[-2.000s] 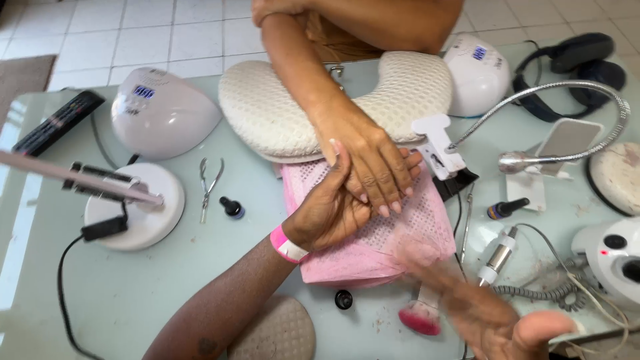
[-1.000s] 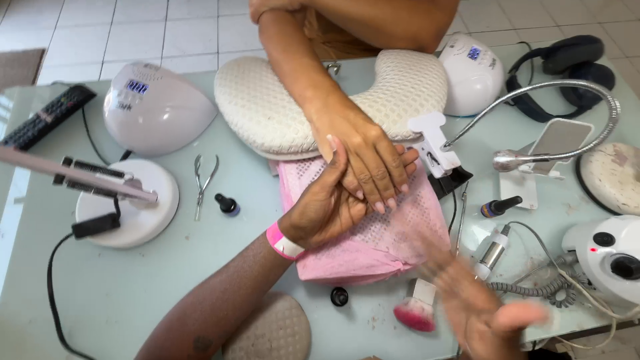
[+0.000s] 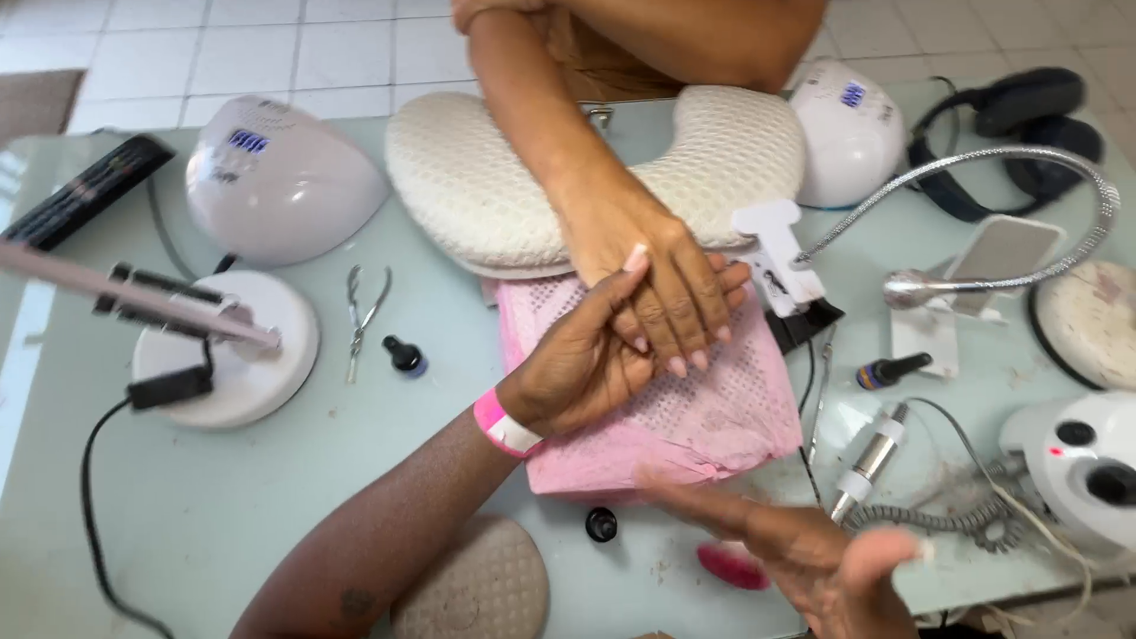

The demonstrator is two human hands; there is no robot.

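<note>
My left hand (image 3: 590, 364), with a pink and white wristband, holds another person's hand (image 3: 661, 266) from below, my thumb lying over its back. Both rest above a perforated box wrapped in pink material (image 3: 657, 444). That person's forearm crosses a white textured curved armrest cushion (image 3: 470, 186). My right hand (image 3: 790, 550) is raised at the lower right, fingers spread, holding nothing and partly blurred. Beneath it shows the pink bristle head of a brush (image 3: 732, 565). A small black-capped bottle (image 3: 601, 524) stands between the box and a round beige pad (image 3: 484, 586).
Left are a nail lamp (image 3: 284, 186), lamp base (image 3: 240, 373), remote control (image 3: 93, 191), cuticle nippers (image 3: 362, 319) and dark bottle (image 3: 406, 356). Right are another nail lamp (image 3: 848, 133), headphones (image 3: 1012, 133), gooseneck lamp (image 3: 1003, 164), polish bottle (image 3: 892, 370), nail drill handpiece (image 3: 870, 461) and its control unit (image 3: 1078, 470).
My left hand keeps its hold on the other person's hand. My right hand stays raised near the brush with its fingers apart, and its thumb now points more upward.
</note>
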